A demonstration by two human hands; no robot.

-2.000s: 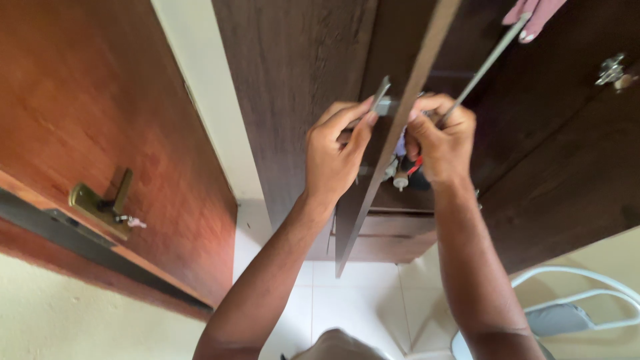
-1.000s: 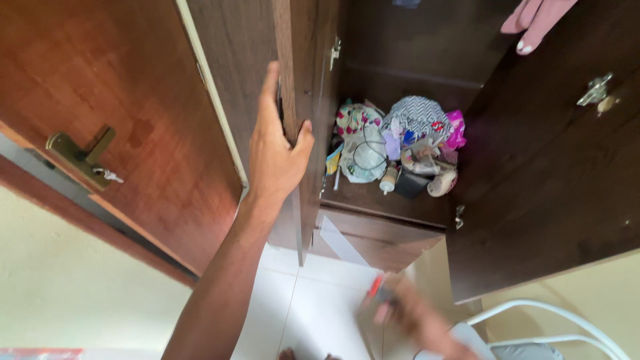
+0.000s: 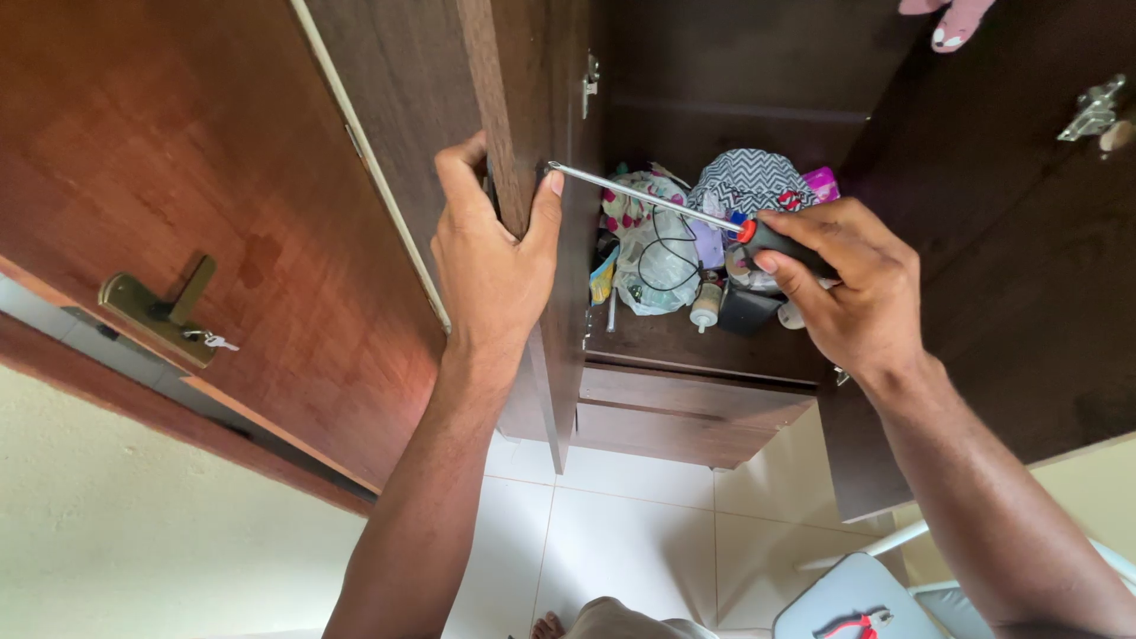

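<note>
My left hand grips the edge of a dark wooden cabinet door, fingers on its outer face and thumb on the inner face. A small dark piece shows beside the thumb tip, and part of something lies under the fingers; what it is cannot be told. My right hand holds a screwdriver by its black and red handle. The tip of its long metal shaft meets the dark piece at the door's inner face, just above my left thumb.
Inside the cabinet, a shelf holds cloth, plastic bags, a cable and a bottle. Another cabinet door stands at right. Red-handled pliers lie on a chair seat. At left is a wooden room door with keys in its lock.
My right hand has come up from low near the chair, where it was blurred, to the door with the screwdriver. My left hand has stayed around the door edge since one second ago.
</note>
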